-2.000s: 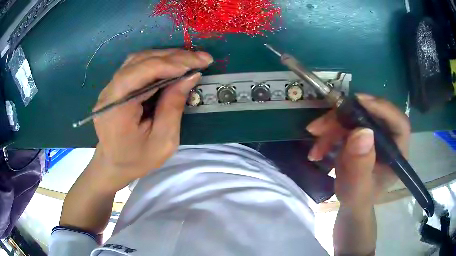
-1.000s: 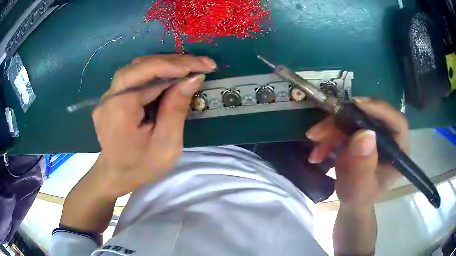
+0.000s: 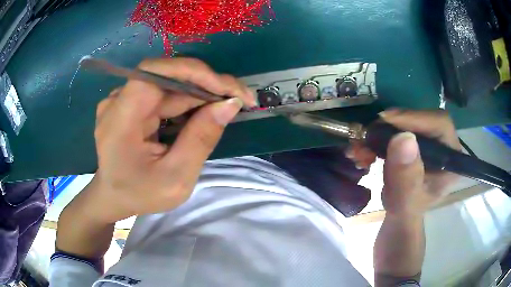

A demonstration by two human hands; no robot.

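My left hand [image 3: 162, 129] is shut on the tweezers [image 3: 168, 84]. Their tip is at the strip panel [image 3: 358, 73], beside a small red piece [image 3: 259, 108] near the panel's front edge. My right hand [image 3: 417, 151] is shut on the soldering iron [image 3: 386, 137]. Its blurred barrel points left along the front edge, and its tip is near the red piece; contact cannot be told. Three round components [image 3: 309, 91] show on the panel. My left hand hides the panel's left part.
A heap of red wires [image 3: 204, 19] lies at the back. A thin silvery strand [image 3: 75, 75] lies behind and left of my left hand. A black stand with a silvery tray [image 3: 462, 39] is at the right. Small clear bags [image 3: 12, 103] are at the left edge.
The iron has swung down from behind the panel to its front edge. The tweezers' tip has come forward onto the panel, and their rear end has swung up. The panel has shifted and tilted a little.
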